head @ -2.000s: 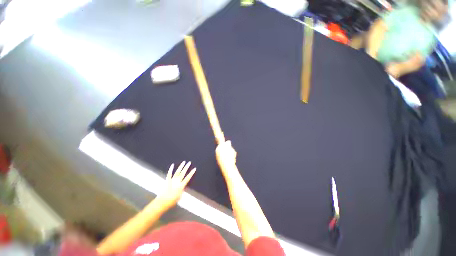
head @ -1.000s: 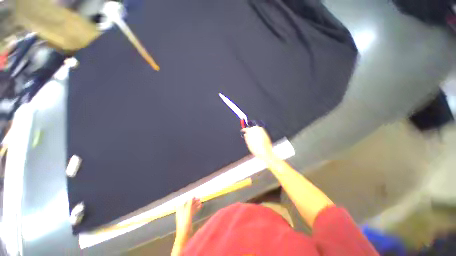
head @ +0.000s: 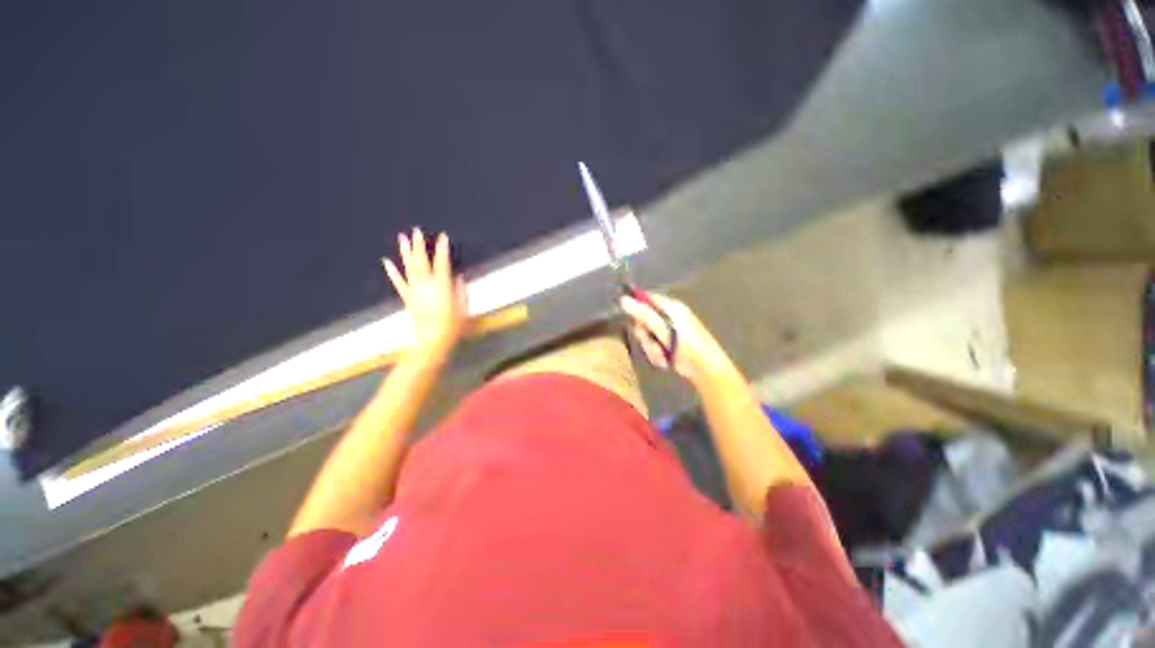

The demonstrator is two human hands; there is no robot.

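Note:
The dark fabric (head: 317, 139) lies over the grey table, mostly flat. A white paper strip (head: 545, 267) shows along its near edge, with the yellow wooden ruler (head: 291, 384) lying along it. My left hand (head: 432, 294) is spread flat with fingers apart at the fabric's near edge, over the strip. My right hand (head: 659, 333) holds the shears (head: 600, 213) by the handles at the table's near edge. Their silver blades point away over the right end of the strip and look closed.
A pale weight (head: 14, 418) sits at the fabric's far left edge. Bare grey table (head: 874, 108) shows at the right. Cardboard boxes (head: 1087, 323) and a pile of cloth scraps (head: 1013, 557) are on the floor at the right.
My right hand took hold of the shears after letting go of the ruler, and has brought them from the fabric to the near edge. My left hand moved onto the fabric's edge. The view has shifted.

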